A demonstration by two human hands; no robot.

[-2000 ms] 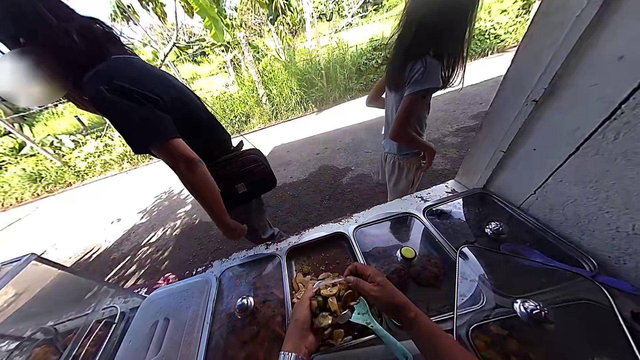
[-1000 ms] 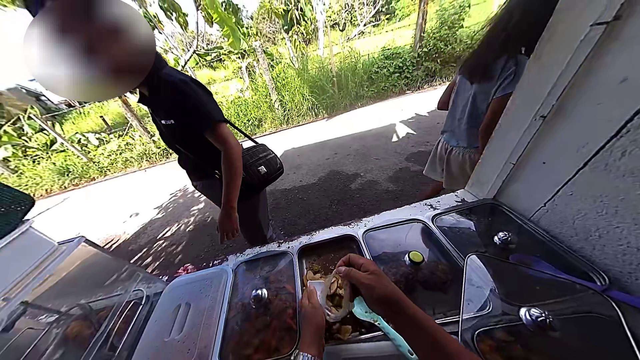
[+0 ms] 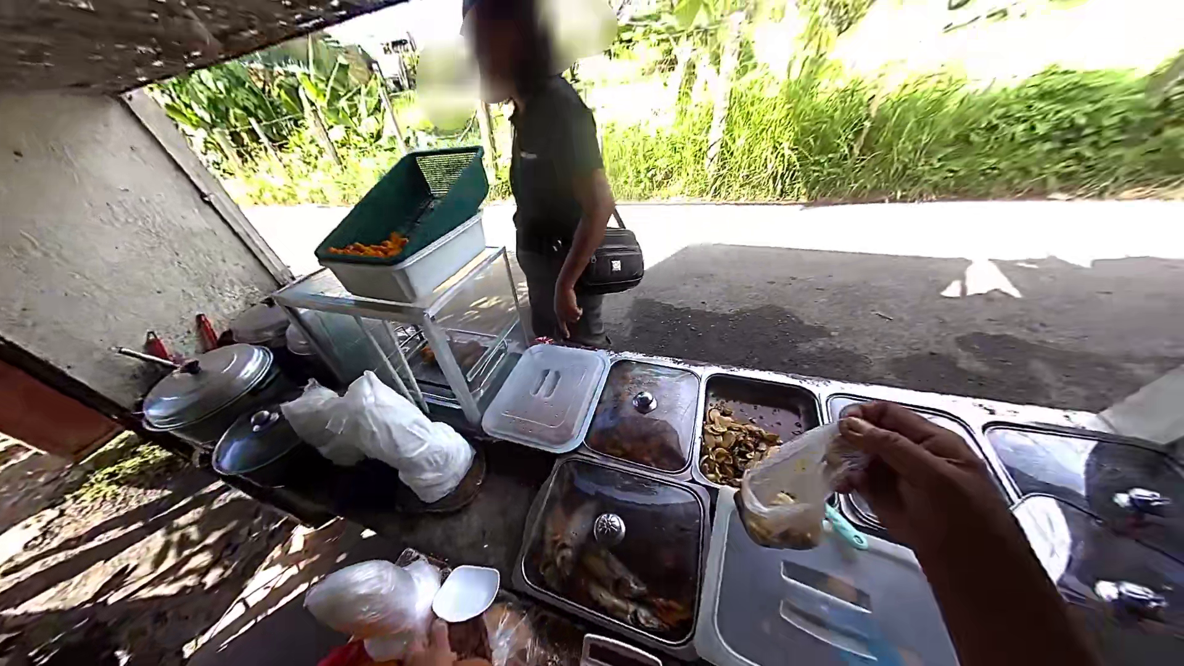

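My right hand [image 3: 902,467] grips the gathered top of a clear plastic bag [image 3: 786,490] with sliced, brownish food in its bottom. The bag hangs in front of a metal pan [image 3: 763,398] that holds similar food. Just under my right hand shows the teal handle of a utensil [image 3: 846,529]. At the bottom edge, partly cut off, a hand [image 3: 435,645] touches or is close to a small white plastic container [image 3: 466,594] and a white plastic bag [image 3: 370,597]; whether it is my left hand cannot be told.
Lidded food pans [image 3: 610,546] and a translucent plastic lid [image 3: 546,398] line the counter. White plastic bags [image 3: 398,435] stand beside lidded pots [image 3: 208,384]. A green basket [image 3: 407,208] sits in a white tub on a glass case. A person [image 3: 560,185] with a black bag stands beyond the counter.
The view has swung strongly left. Both my hands were at the bag above the pan; now my right hand alone holds it up. The second person beyond the counter is out of view.
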